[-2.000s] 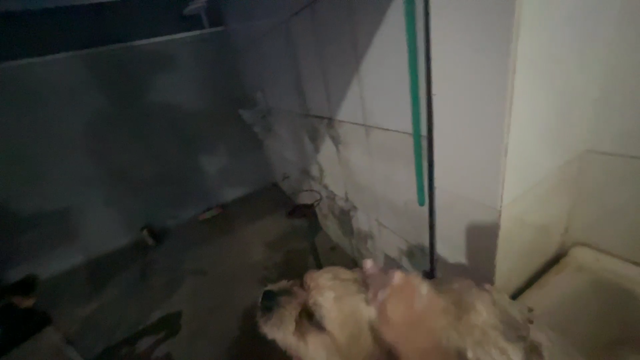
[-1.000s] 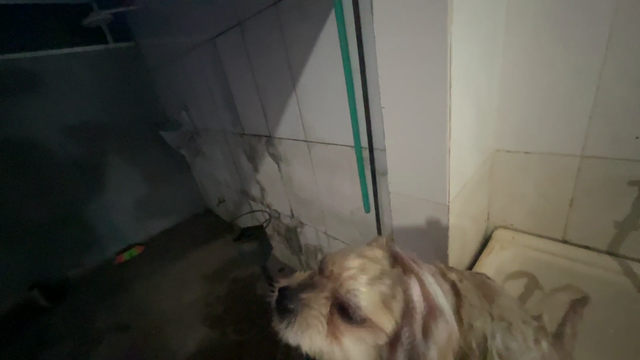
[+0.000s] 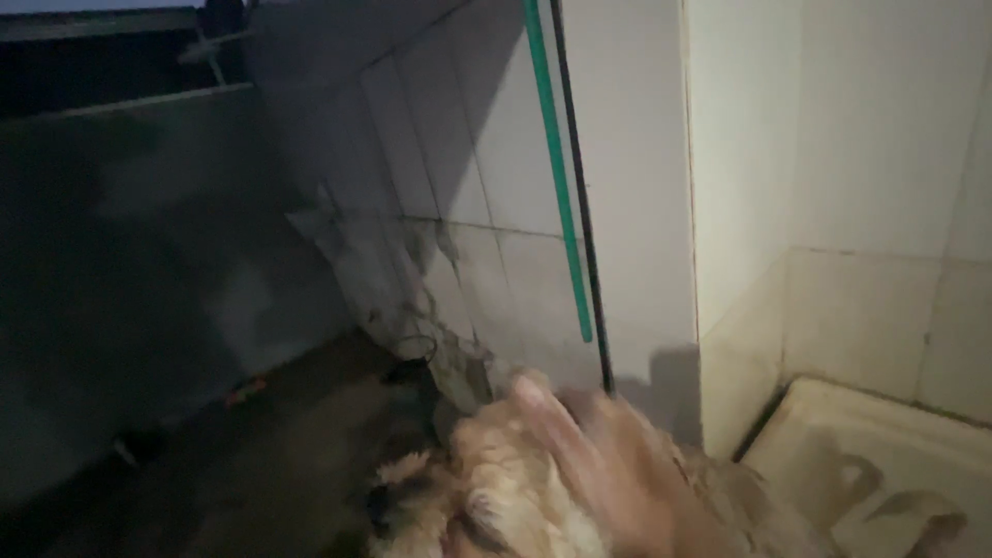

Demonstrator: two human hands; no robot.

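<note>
A light tan dog with wet-looking, matted fur is at the bottom centre of the head view, its dark nose pointing left. What appears to be my right hand lies over the back of the dog's head and neck, blurred, with a thumb or finger stretched up near an ear. How far the fingers close on the fur cannot be made out. The dog's legs and lower body are out of view or hidden. My left hand is not seen.
A green tube or rod hangs beside a dark vertical edge on the tiled wall. At right is a pale basin or tray. A thin dark loop and a small orange-red object lie beyond on the dim floor.
My right hand now covers the back of the dog's head, where mostly fur showed one second ago. The dog's face sits lower in the view.
</note>
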